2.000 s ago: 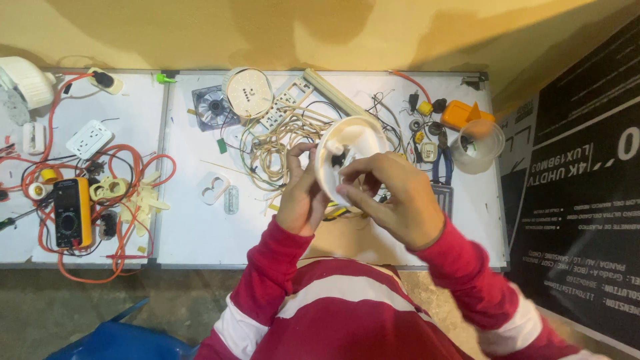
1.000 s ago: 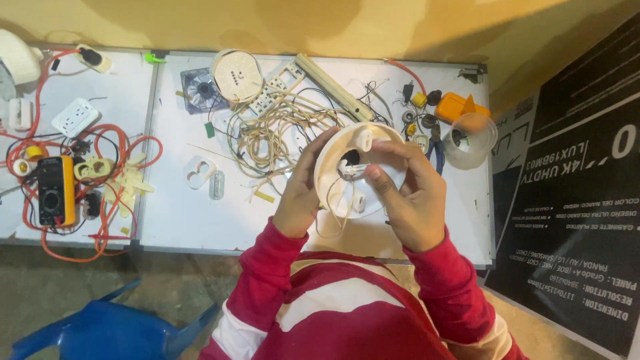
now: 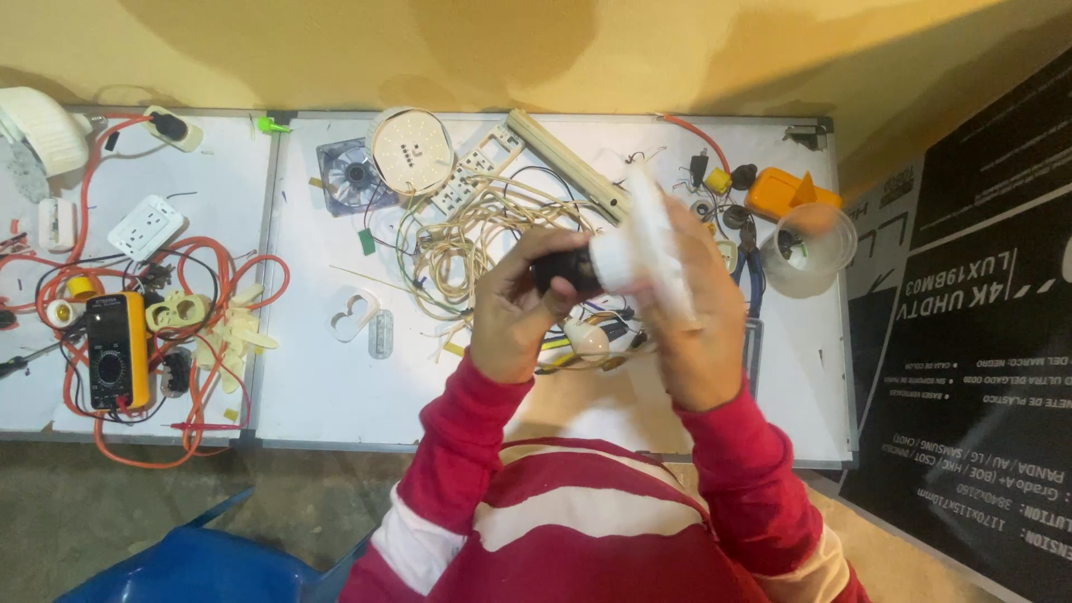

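Note:
My left hand [image 3: 523, 306] is closed around a black cylindrical part [image 3: 568, 272], which meets the neck of a white round plastic fixture [image 3: 657, 251]. The fixture is turned edge-on and blurred. My right hand [image 3: 703, 310] grips its rim from the right side. Behind and below the hands lie a small white bulb [image 3: 586, 339] and dark and yellow tool handles, partly hidden. A bundle of beige cable [image 3: 456, 260] lies on the white table just left of my left hand.
A round LED board [image 3: 410, 151], a computer fan [image 3: 356, 177] and a power strip [image 3: 477, 172] lie at the back. Pliers [image 3: 745, 260], an orange case [image 3: 791, 194] and a clear plastic cup [image 3: 811, 249] stand right. At left are a multimeter [image 3: 117, 352] and orange cord [image 3: 197, 419].
The white fixture has turned from showing its open inside to edge-on. My left hand has moved from its rim to a black part at its neck.

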